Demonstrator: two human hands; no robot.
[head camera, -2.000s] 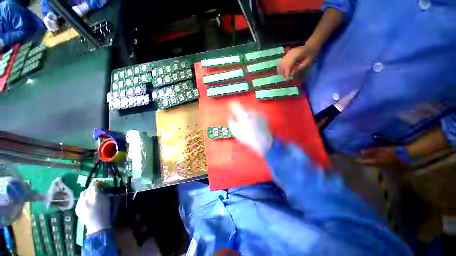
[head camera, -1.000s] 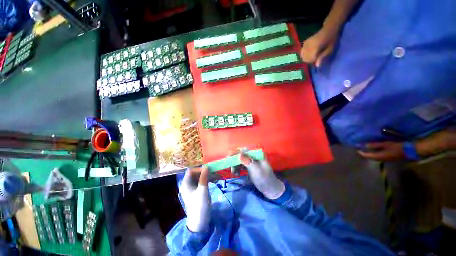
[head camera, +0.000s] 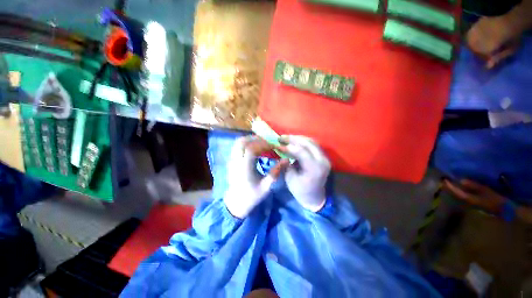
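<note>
My left hand (head camera: 248, 177) and my right hand (head camera: 306, 171), both in white gloves with some bare fingertips, meet over my lap just off the front edge of the red mat. Both hold a pale green strip (head camera: 266, 131) between their fingers. One end of the strip sticks out up and to the left; the rest is mostly hidden by the fingers. A circuit board strip (head camera: 315, 80) with a row of pale squares lies apart from the hands on the red mat (head camera: 373, 128).
Boards topped with pale green strips (head camera: 417, 39) lie at the mat's back right. A tan sheet with orange-brown specks (head camera: 227, 64), a strip pack (head camera: 164, 70) and a tape roll (head camera: 118, 46) are left. Another person's hands (head camera: 496, 35) show at right.
The view has tilted down, so the mat and boards sit higher in the picture. My hands have come closer together, and the strip, held out level before, is now slanted and mostly covered by fingers.
</note>
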